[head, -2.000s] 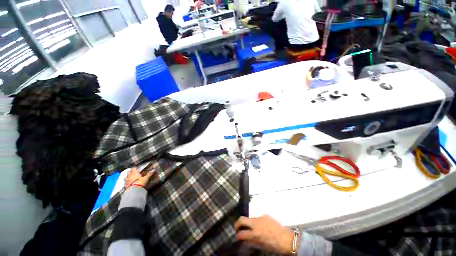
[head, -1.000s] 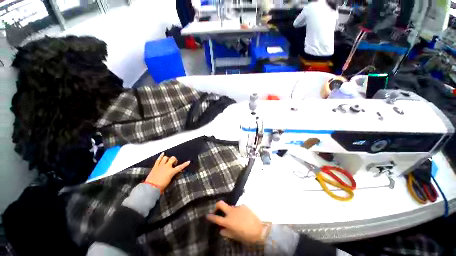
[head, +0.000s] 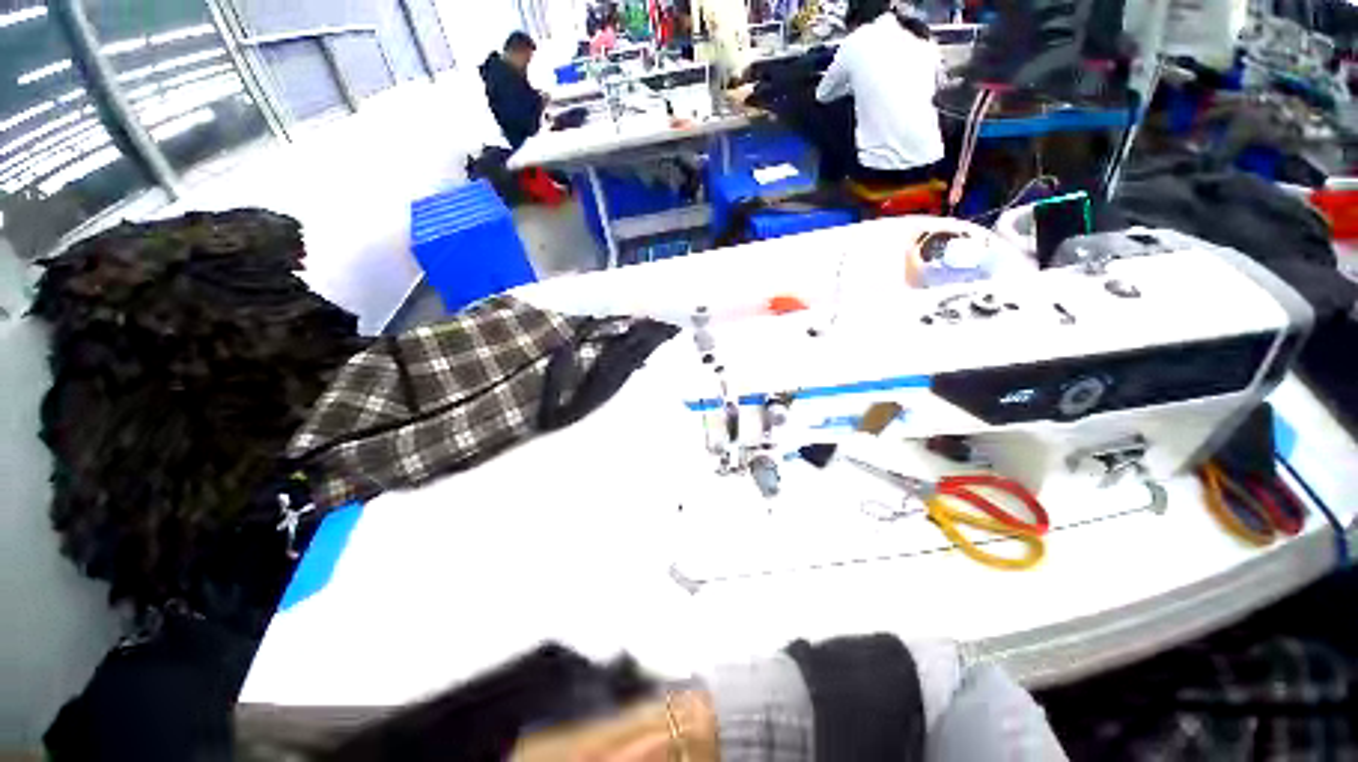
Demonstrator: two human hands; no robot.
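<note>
My right hand (head: 599, 738) shows blurred at the bottom edge, cut off, with a bracelet and a grey and black sleeve; its fingers are hidden. Blurred dark cloth (head: 492, 703) lies beside it along the table's front edge; I cannot tell whether the hand grips it. My left hand is out of the picture. The white sewing machine (head: 1177, 320) stands on the white table (head: 447, 596), with no cloth under its needle area (head: 740, 439). A plaid piece (head: 447, 387) with black edging lies at the table's back left.
Scissors with red and yellow handles (head: 986, 521) lie open below the machine arm. Second scissors (head: 1248, 503) lie at its right end. A dark ruffled pile (head: 186, 402) is at far left. Blue bins (head: 471, 246) and two seated people (head: 889, 97) are behind.
The plaid garment in front has left the needle area and the tabletop. My left hand has gone out of view. My right hand has moved down and left to the bottom edge.
</note>
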